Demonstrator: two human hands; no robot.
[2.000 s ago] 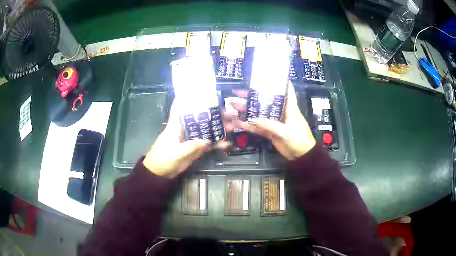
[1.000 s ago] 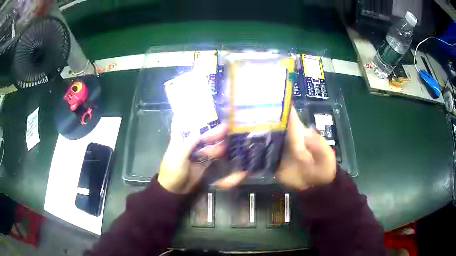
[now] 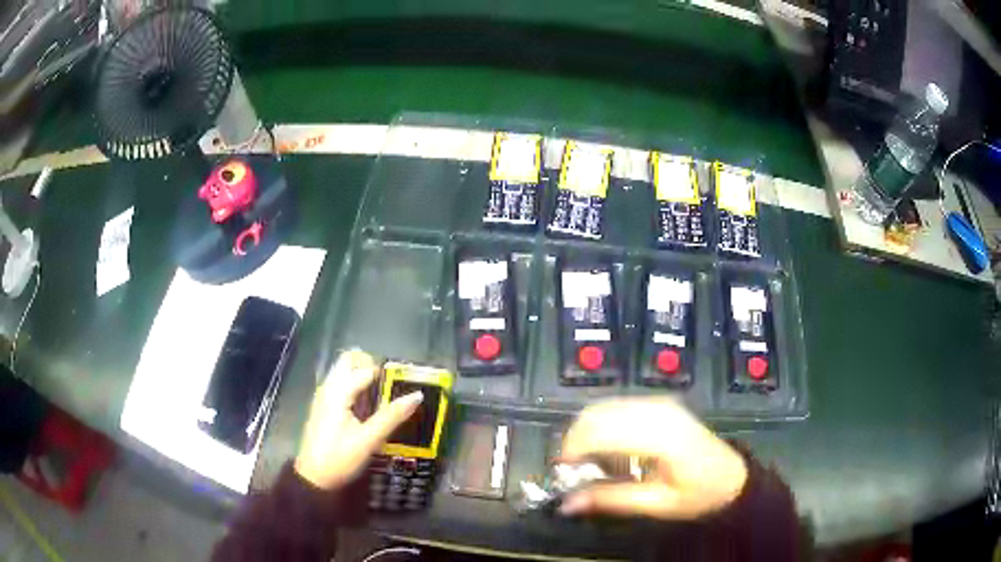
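My left hand (image 3: 349,430) grips a keypad phone (image 3: 415,408) by its left side, thumb over the dark screen; it is face up at the near bench edge. My right hand (image 3: 664,461) is blurred, its fingers at a dark thing with pale shiny parts (image 3: 562,483) that I cannot make out clearly. A battery (image 3: 480,459) lies between the hands. The clear blister tray (image 3: 401,291) lies beyond them. Its far row has several face-up phones (image 3: 583,187) with yellow-edged pale screens; its near row has several face-down phones (image 3: 589,318) with red dots.
At left are a black smartphone (image 3: 250,373) on white paper (image 3: 165,379), a red figure (image 3: 228,192) on a dark round base, and a fan (image 3: 165,82). At right, a water bottle (image 3: 900,159) and blue-handled tool (image 3: 966,242) are on a pale board.
Both hands have come down from over the tray to the near bench edge. The left phone's glaring screen is now dark. The phone held up on the right is no longer clearly visible.
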